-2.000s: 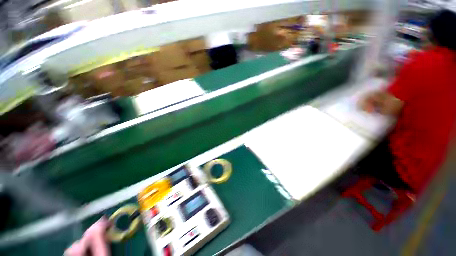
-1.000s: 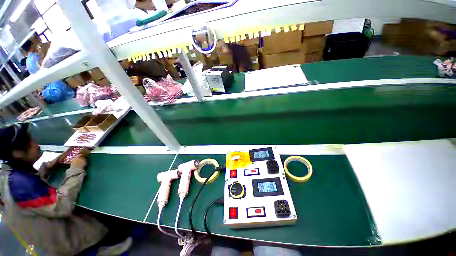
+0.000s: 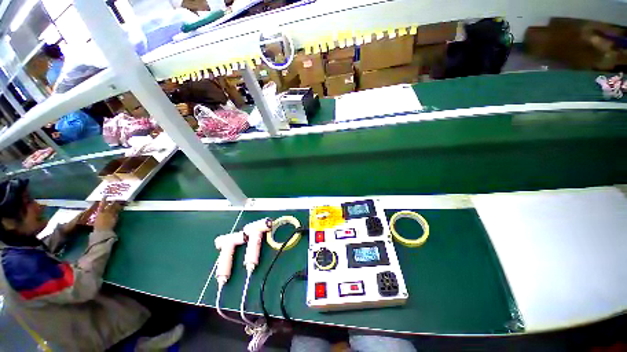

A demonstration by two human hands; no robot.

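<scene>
Two pale pink hair dryers (image 3: 253, 246) lie side by side on the green bench, handles towards me. Their cords run down to a bundled cord and plug (image 3: 258, 335) at the front edge. Right of them is a white tester box (image 3: 357, 268) with two lit displays, red switches and an orange-yellow item (image 3: 326, 217) on its top left. Black leads (image 3: 268, 271) loop from its left side over the front edge. Neither hand shows clearly. A small brownish patch between my knees at the bottom edge is too cut off to identify.
Cream-yellow tape rings flank the box, left (image 3: 284, 233) and right (image 3: 410, 229). A white board (image 3: 557, 258) lies at right. A slanting white post (image 3: 168, 113) stands at left. A neighbouring worker (image 3: 55, 275) handles small reddish parts. An overhead shelf (image 3: 385, 19) crosses above the conveyor (image 3: 412, 151).
The view swung from the right side to the bench in front, then stayed nearly still. The dryers and box keep their places. The brownish shape by the cord bundle no longer shows clearly.
</scene>
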